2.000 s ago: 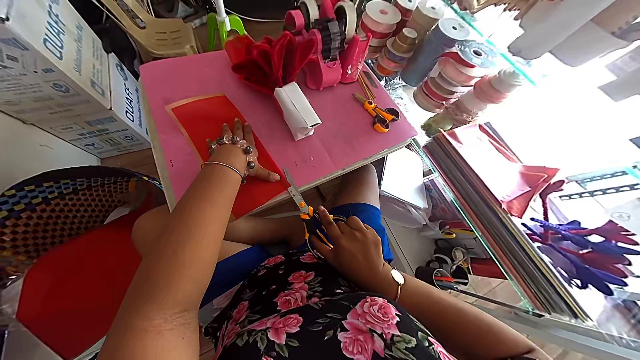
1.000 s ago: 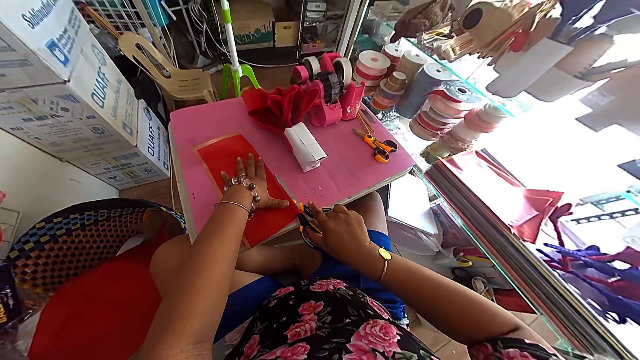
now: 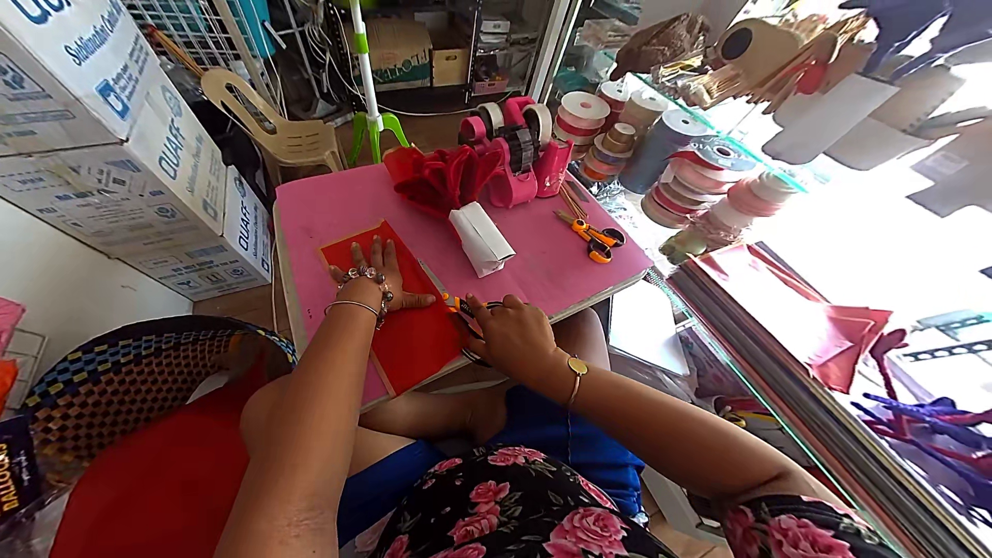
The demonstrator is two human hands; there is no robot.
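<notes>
My left hand (image 3: pixel 384 283) lies flat, fingers spread, on a red sheet (image 3: pixel 422 345) with a tan edge, on the pink tabletop (image 3: pixel 333 205). My right hand (image 3: pixel 511 333) holds orange-and-black scissors (image 3: pixel 457 304) at the sheet's right edge, their blades pointing up and left along it. Whether the blades grip the sheet cannot be told. Beyond my hands, a white wrapped block (image 3: pixel 482 239) touches a dark red gathered bundle (image 3: pixel 446 178). A second pair of orange-and-black scissors (image 3: pixel 593 235) rests at the tabletop's right.
A pink tape dispenser (image 3: pixel 515 151) stands at the table's back. Ribbon spools (image 3: pixel 682 155) are stacked on the right, above a glass counter edge (image 3: pixel 728 356). Cardboard boxes (image 3: pixel 167 170) and a woven basket (image 3: pixel 93 395) are on the left. A beige plastic chair (image 3: pixel 271 124) stands behind the table.
Two seconds ago the scissors in my right hand were near the sheet's lower right corner with blades apart; they now lie along its right edge. My left hand stays on the sheet. The view has shifted.
</notes>
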